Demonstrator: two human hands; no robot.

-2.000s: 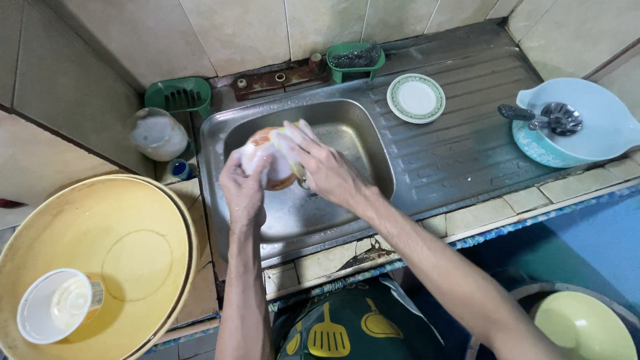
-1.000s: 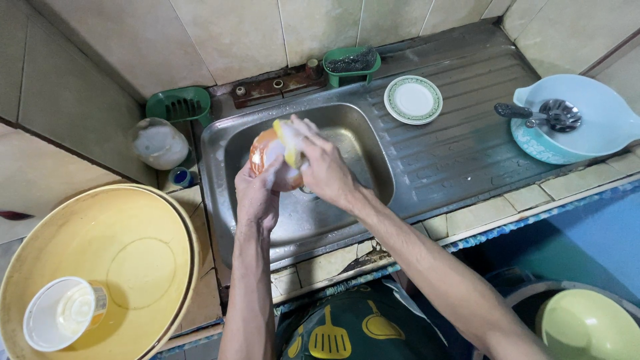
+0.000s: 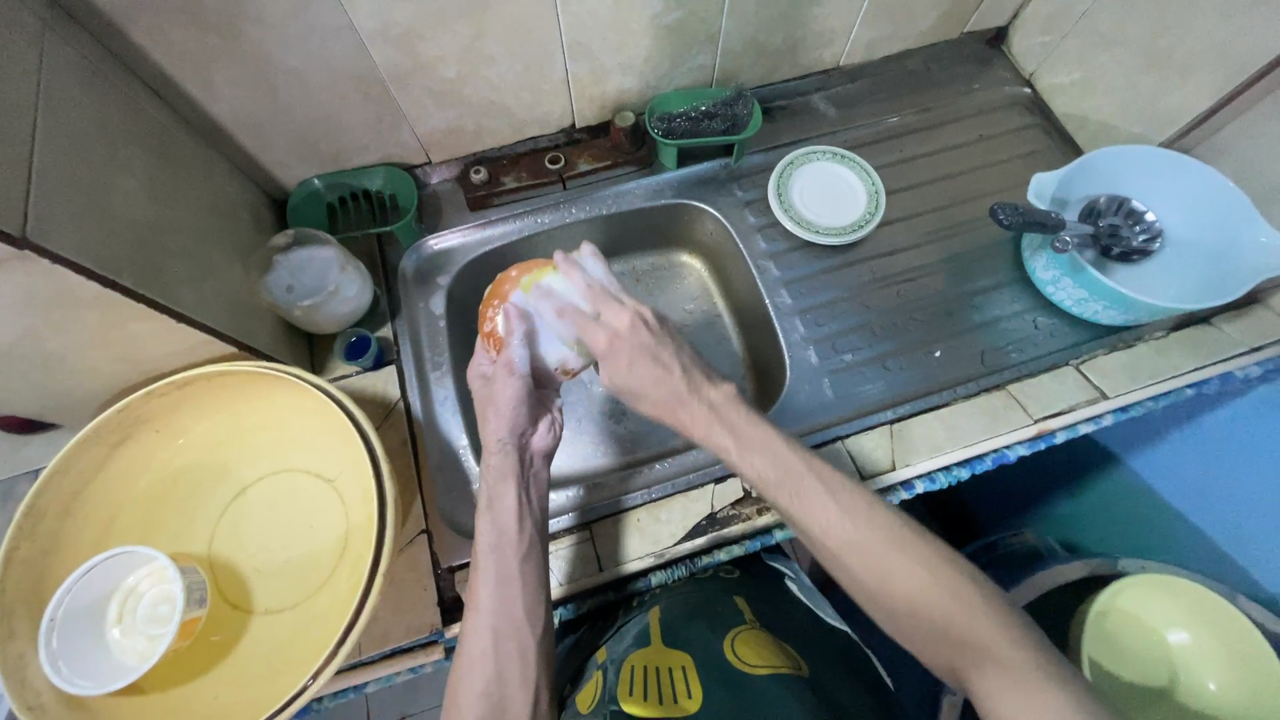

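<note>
Above the stainless steel sink basin [image 3: 690,290], my left hand [image 3: 515,400] grips an orange-patterned dish [image 3: 500,300] coated in white suds, tilted on its side. Its exact shape is partly hidden by foam and fingers. My right hand [image 3: 620,340] presses on the dish's soapy face with spread fingers; a bit of yellow, seemingly a sponge, shows beneath them. On the ribbed drainboard right of the basin lies a white plate with a green patterned rim [image 3: 827,195].
Left stand nested yellow basins [image 3: 290,440] holding a white plastic tub [image 3: 110,620], a cloudy jar [image 3: 315,280] and a green soap holder [image 3: 350,200]. Steel wool fills another green holder [image 3: 705,115] behind. A turquoise bowl [image 3: 1080,285] with a black-handled utensil [image 3: 1120,228] sits right; a light-green bowl [image 3: 1180,650] is below.
The dish has turned in my left hand, and its orange side now shows at the left. My right hand has shifted across its soapy face. The plate and bowls stay put.
</note>
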